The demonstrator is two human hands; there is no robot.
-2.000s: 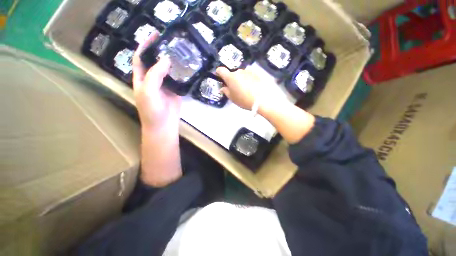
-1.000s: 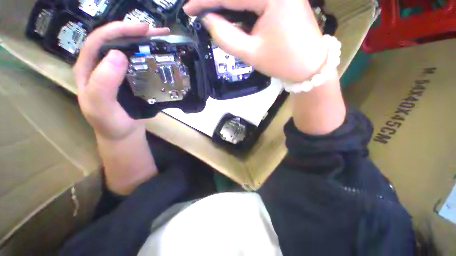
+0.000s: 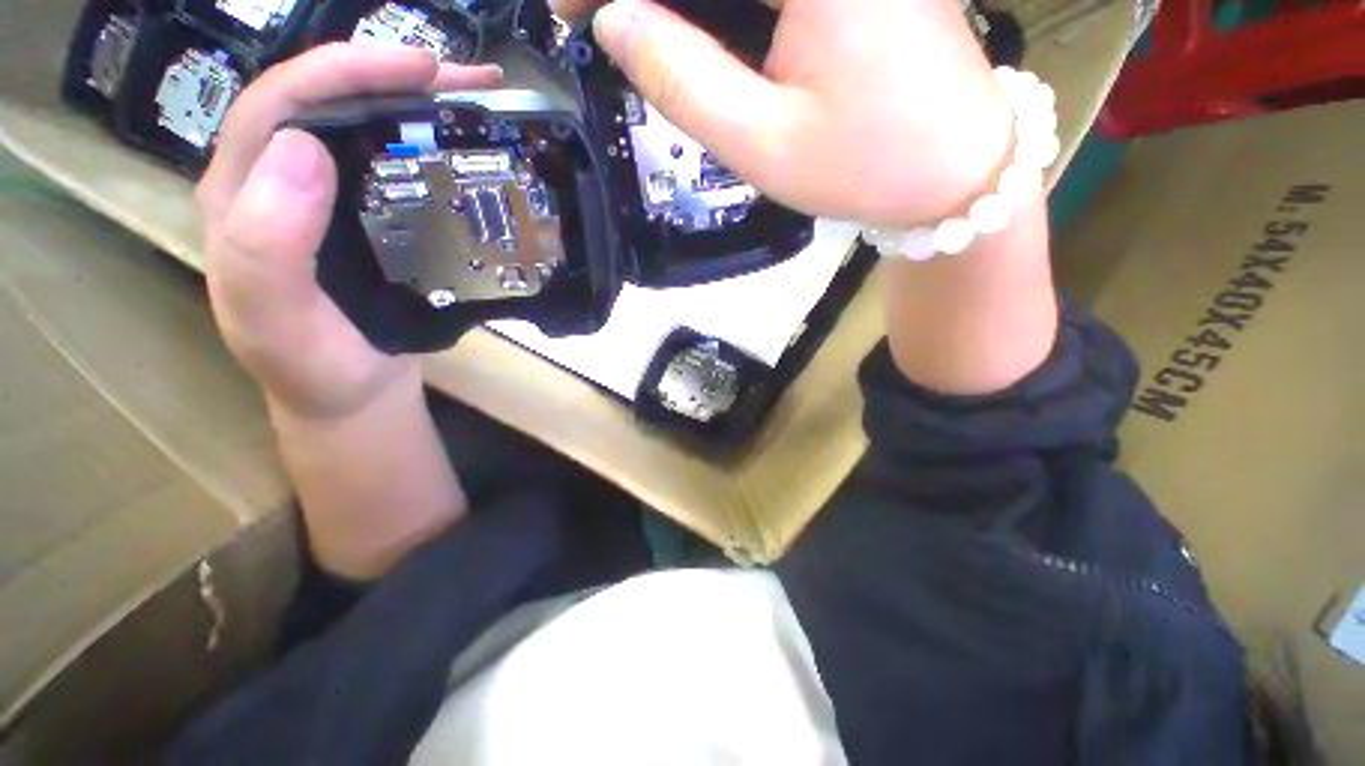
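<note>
My left hand (image 3: 285, 255) grips a black half-assembled electronic unit (image 3: 472, 225), its silvery plate facing up, with small white and blue connectors along its top. My right hand (image 3: 853, 120), with a beaded bracelet, holds a second unit (image 3: 681, 195) by its upper side and partly covers it. The two units are side by side, their edges touching or nearly so. Below them is the open packing carton (image 3: 629, 457). A single unit (image 3: 701, 382) lies in its near corner on the white layer sheet (image 3: 576, 359).
More units (image 3: 195, 99) stand in rows in the carton at the upper left. A large brown carton (image 3: 113, 404) is at the left. Another carton printed with dimensions (image 3: 1183, 299) is at the right. A red plastic stool (image 3: 1220, 68) is at the upper right.
Since two seconds ago, both hands have come closer to the camera and the right hand has taken hold of a second unit. Over the last second the hands and units have barely shifted.
</note>
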